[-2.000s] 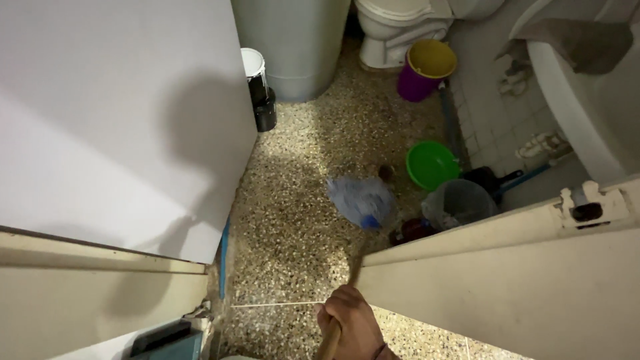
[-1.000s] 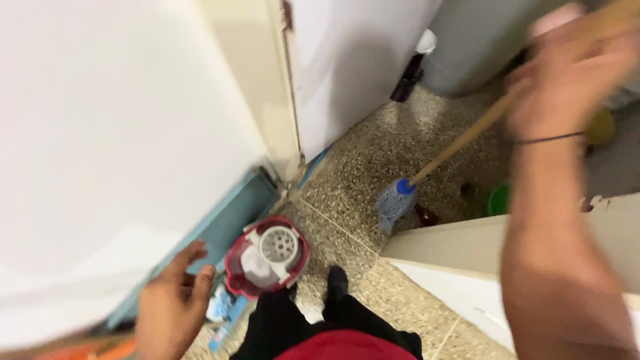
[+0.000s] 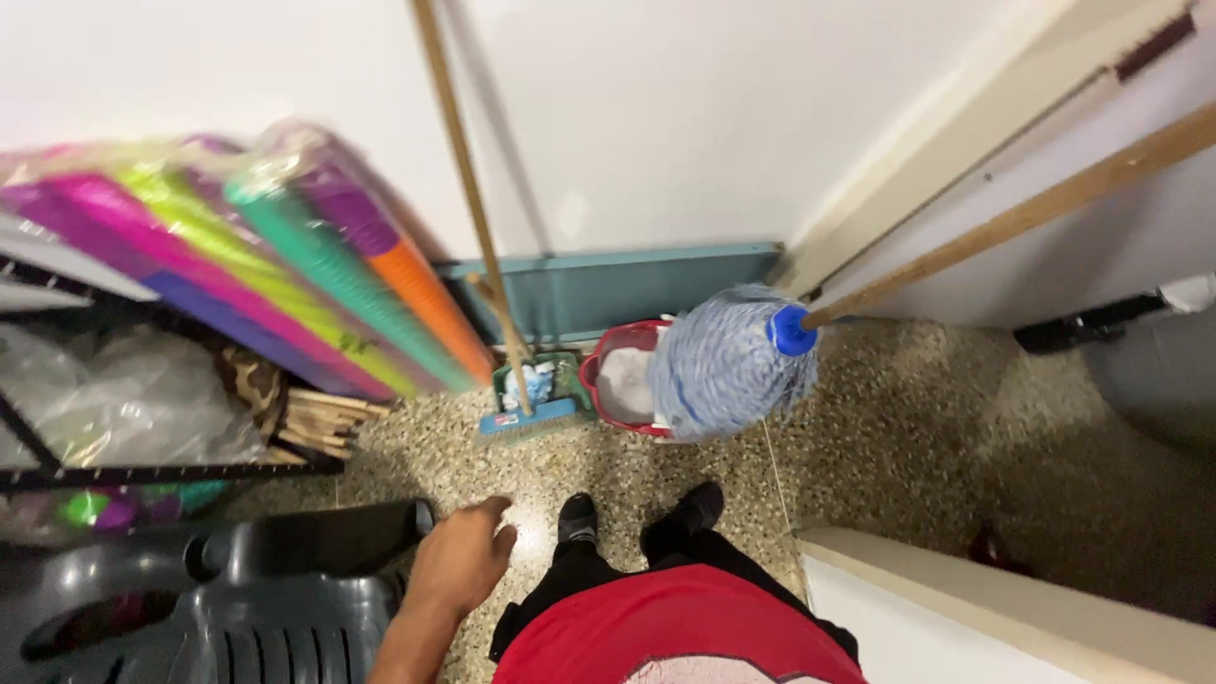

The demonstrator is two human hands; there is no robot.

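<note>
A string mop head (image 3: 727, 366) of blue and white strands, with a blue socket, hangs over the right part of a red mop bucket (image 3: 594, 380) holding whitish, foamy water. Its wooden handle (image 3: 1026, 218) runs up to the right edge of the view. My right hand is out of view, beyond the frame. My left hand (image 3: 465, 556) is above the floor at lower centre-left, with nothing in it and its fingers apart. Left of the bucket, a blue broom (image 3: 532, 418) stands upright before a green dustpan (image 3: 570, 385) that holds crumpled blue and white litter.
Wrapped colourful rolls (image 3: 313, 275) lean on the wall at left. Below them are a black rack (image 3: 190, 472) with plastic bags and sticks, and black plastic chairs (image 3: 285, 589). A door edge (image 3: 997, 579) juts in at lower right. A teal board (image 3: 627, 285) lies along the wall.
The mop has come off the floor beyond the doorway and is now raised over the bucket. The view has swung left. My right hand, seen on the handle before, has left the view.
</note>
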